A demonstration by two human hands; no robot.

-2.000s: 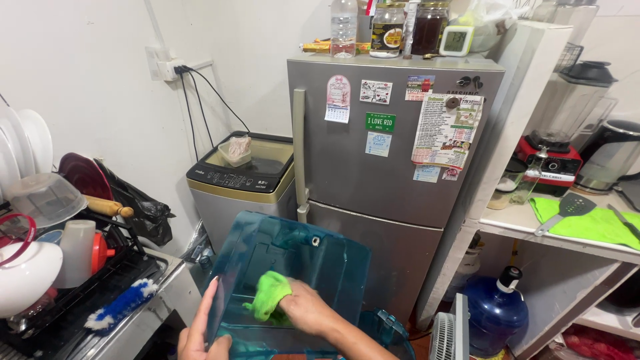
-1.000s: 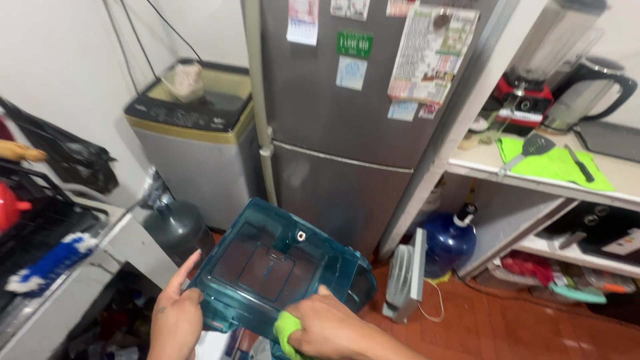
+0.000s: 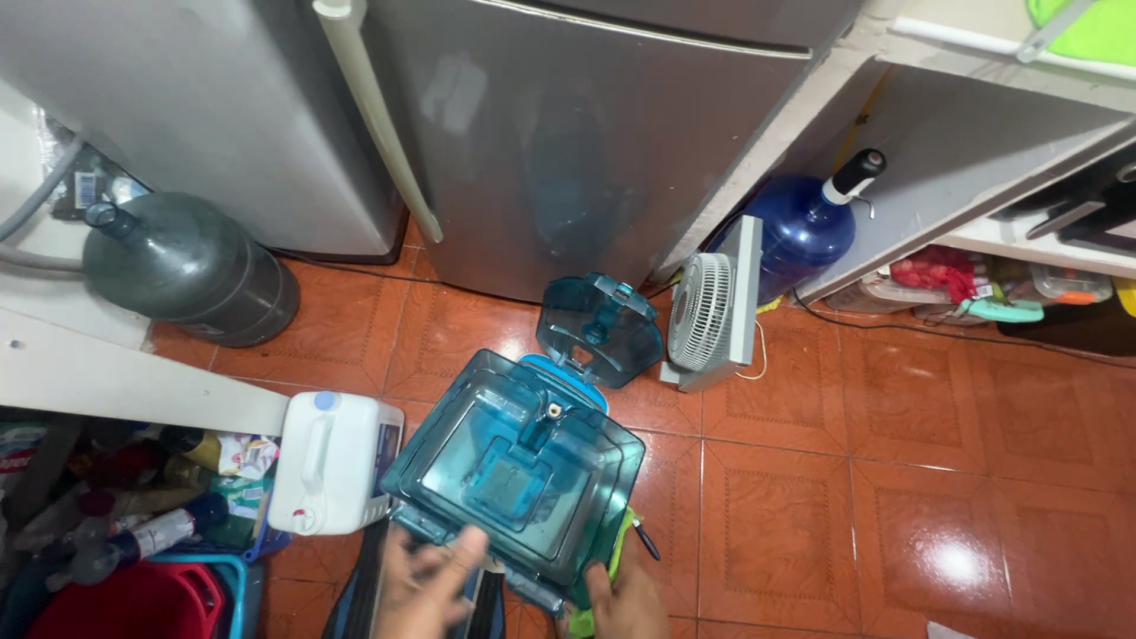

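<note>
A translucent teal plastic container (image 3: 506, 479) is tilted low over the tiled floor, its inside facing me. My left hand (image 3: 435, 577) is at its near left edge, blurred, fingers apart; whether it touches the rim is unclear. My right hand (image 3: 626, 590) grips the near right corner, with a lime-green cloth (image 3: 624, 541) pressed between the hand and the container's side. Just beyond the container, a teal translucent lid-like part (image 3: 599, 328) stands near the refrigerator. A dark thin handle (image 3: 646, 540) shows right of the cloth; what it belongs to is hidden.
A white jug (image 3: 324, 470) stands at the left, beside crates of bottles and a red basin (image 3: 146, 603). Farther back are a grey water bottle (image 3: 195, 266), the refrigerator (image 3: 568, 151), a small fan (image 3: 710, 311) and a blue water bottle (image 3: 803, 231). Cords cross the floor tiles.
The view has tilted down. The cloth, inside the container two seconds ago, is now at its outer right side with my right hand. My left hand's fingers have come off the left wall.
</note>
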